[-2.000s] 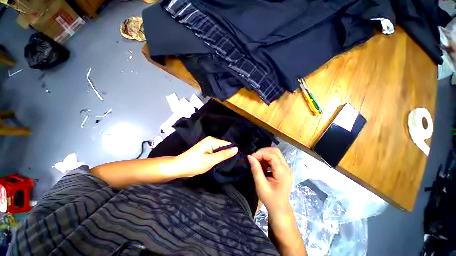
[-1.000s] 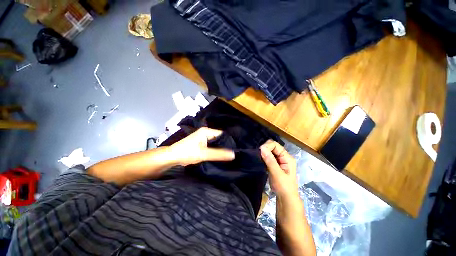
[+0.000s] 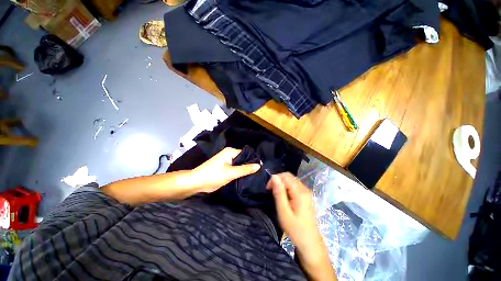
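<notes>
A dark garment (image 3: 250,189) lies bunched on the lap. My left hand (image 3: 222,170) grips a fold of it between thumb and fingers. My right hand (image 3: 291,200) is just right of that fold, thumb and index fingertips pinched together. A thin light line shows between the right fingertips and the cloth at the left thumb; whether it is a needle or thread cannot be told.
The wooden table (image 3: 428,82) bears a pile of dark garments (image 3: 329,49) with a plaid strip, yellow and green tools (image 3: 345,111), a smartphone (image 3: 378,153) and a white tape roll (image 3: 466,145). Clear plastic bags (image 3: 351,230) lie below its edge. White scraps (image 3: 195,123) lie beside the lap.
My right hand moved out to the right, then back in near my left thumb. My left hand's thumb and fingers, apart a second ago, now pinch a raised fold of the garment.
</notes>
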